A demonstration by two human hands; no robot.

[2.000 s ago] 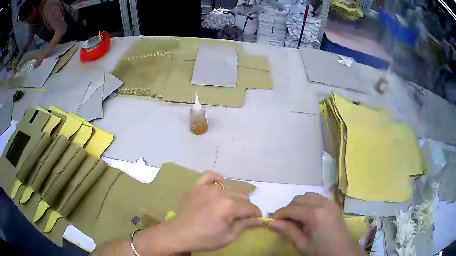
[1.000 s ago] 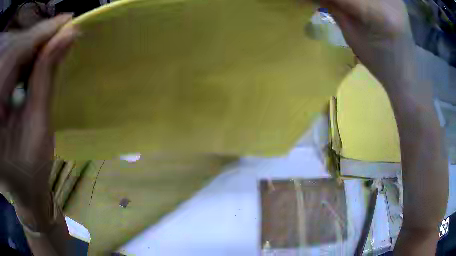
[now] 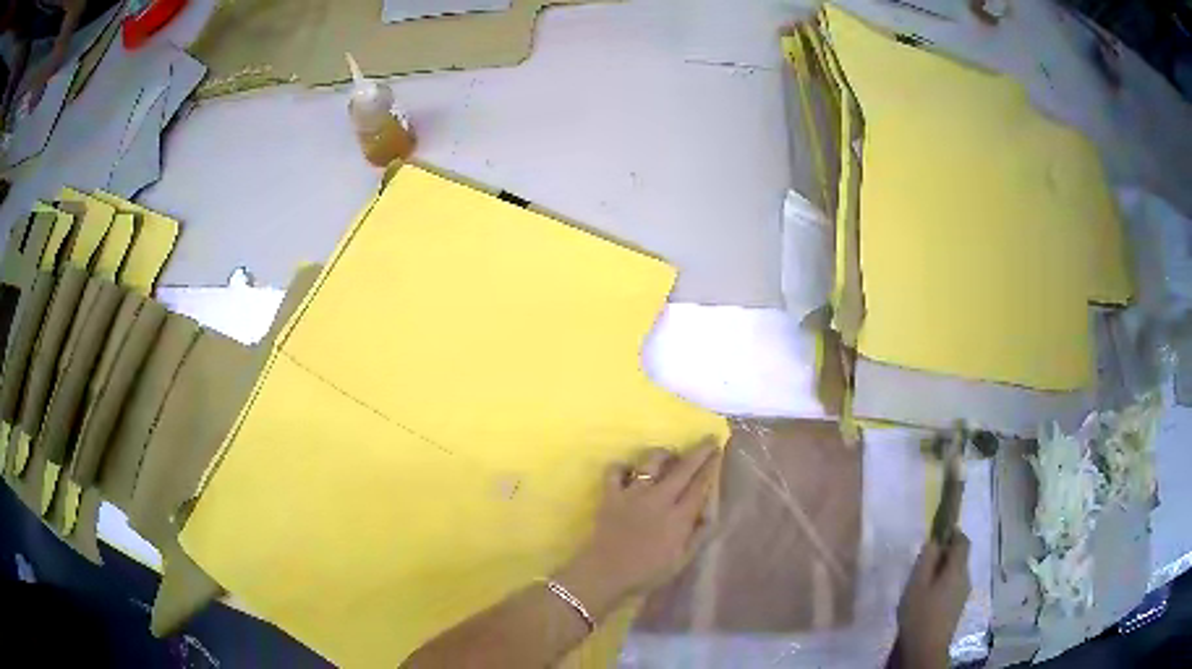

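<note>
A large bag panel lies yellow side up in front of me, its notched right edge reaching onto the brown pounding board. My left hand rests on the panel near its right corner, fingers bent and fingertips on the edge beside the board. My right hand, partly cut off by the bottom edge, grips the handle of a hammer to the right of the board. The hammer's small dark head points away from me.
Yellow panel stack at right. Glue bottle stands upright beyond the panel. Overlapping folded olive panels lie at left. A cream-white scrap heap lies at the right edge. An olive panel and part of a red-orange object show at the far side.
The yellow panel has gone from being held up in both hands to lying flat on the table. My left hand now rests on it; my right hand has let it go and taken the hammer.
</note>
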